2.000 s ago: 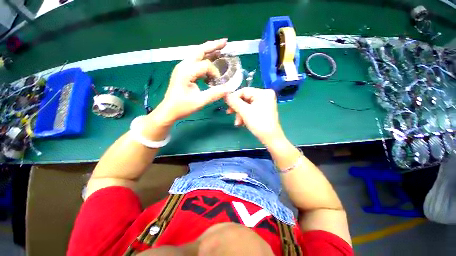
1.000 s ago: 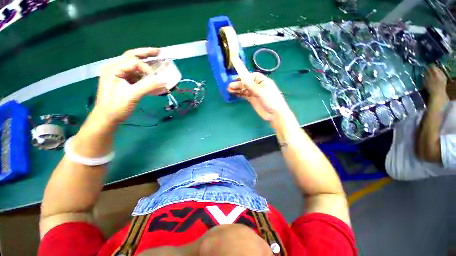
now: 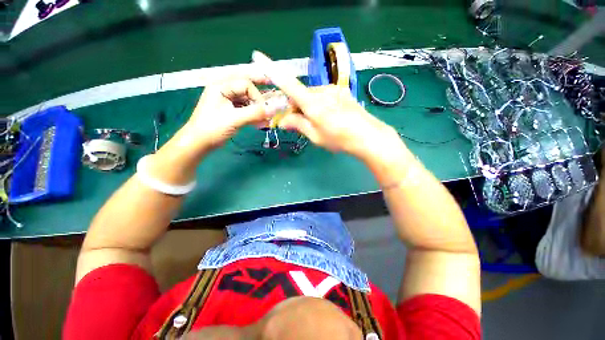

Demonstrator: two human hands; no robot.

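Note:
My left hand (image 3: 222,109) holds a stator (image 3: 275,103), which is mostly hidden between my two hands above the bench. Lead wires (image 3: 282,143) with a small white plug hang below it. My right hand (image 3: 325,116) is at the stator's right side, its fingers on a small amber strip of tape (image 3: 277,119) against the stator. The blue tape dispenser (image 3: 325,56) stands just behind my right hand, with the tape roll (image 3: 340,63) in it. Another stator (image 3: 105,154) lies on the bench at the left.
A blue parts bin (image 3: 46,156) stands at the left, with wires beyond it. A dark loose ring (image 3: 387,89) and thin black cables lie right of the dispenser. A clear plastic tray (image 3: 524,133) of stators is at the right. Another person's arm (image 3: 594,222) shows at the right edge.
My right hand has moved from the dispenser, where it was pulling tape, to the stator in my left hand. The hands have come together. The camera view has also shifted.

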